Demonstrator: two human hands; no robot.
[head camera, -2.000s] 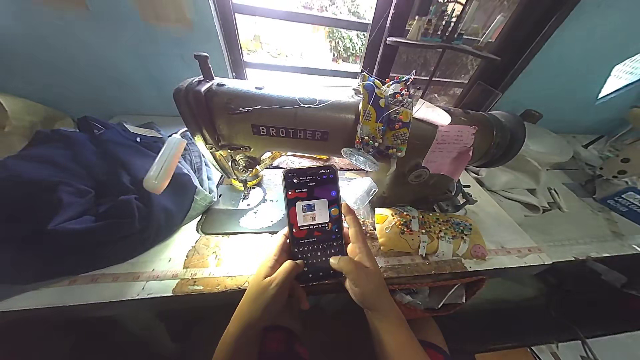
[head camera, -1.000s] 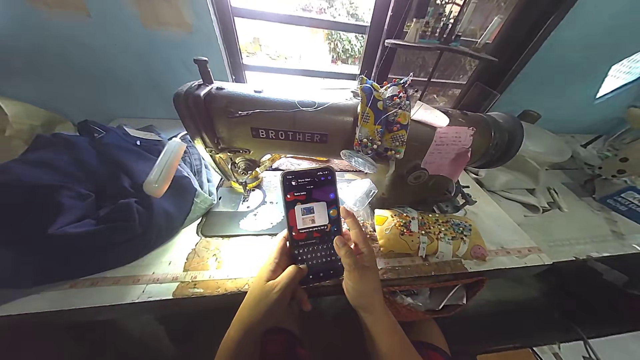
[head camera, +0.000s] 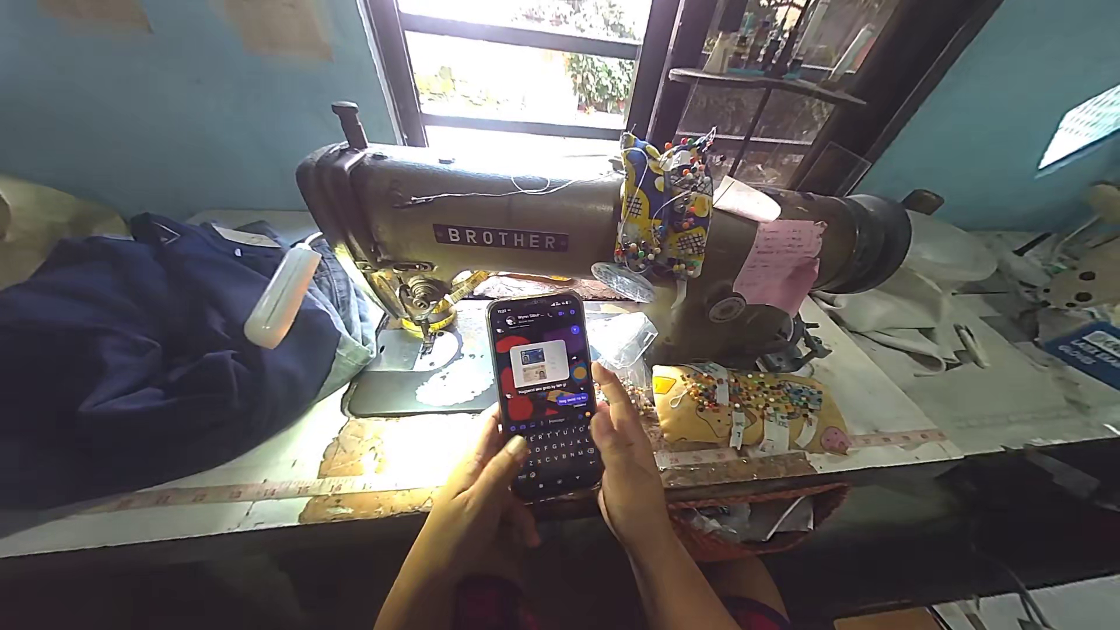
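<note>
A smartphone (head camera: 544, 394) with a lit screen, showing a chat and an on-screen keyboard, is held upright between both hands at the table's front edge. My left hand (head camera: 481, 481) grips its lower left side, the thumb at the keyboard's left edge. My right hand (head camera: 626, 455) supports the right side, its thumb raised by the screen's edge. Behind the phone stands a Brother sewing machine (head camera: 525, 206), its needle area lit. A patterned pincushion (head camera: 665, 206) full of colour-headed pins hangs on the machine's arm. A yellow pincushion (head camera: 744, 411) lies right of my right hand.
Dark blue clothing (head camera: 166, 341) is heaped at the left, beside a white lamp (head camera: 283, 296). A measuring tape (head camera: 236, 492) runs along the table's front edge. A pink note (head camera: 779, 267) bearing writing is stuck to the machine. White fabric (head camera: 910, 306) lies at the right; below the edge is a basket (head camera: 761, 547).
My right thumb has moved from the screen's keyboard area toward the phone's right edge. A new message bubble shows on the screen. Both hands still hold the phone.
</note>
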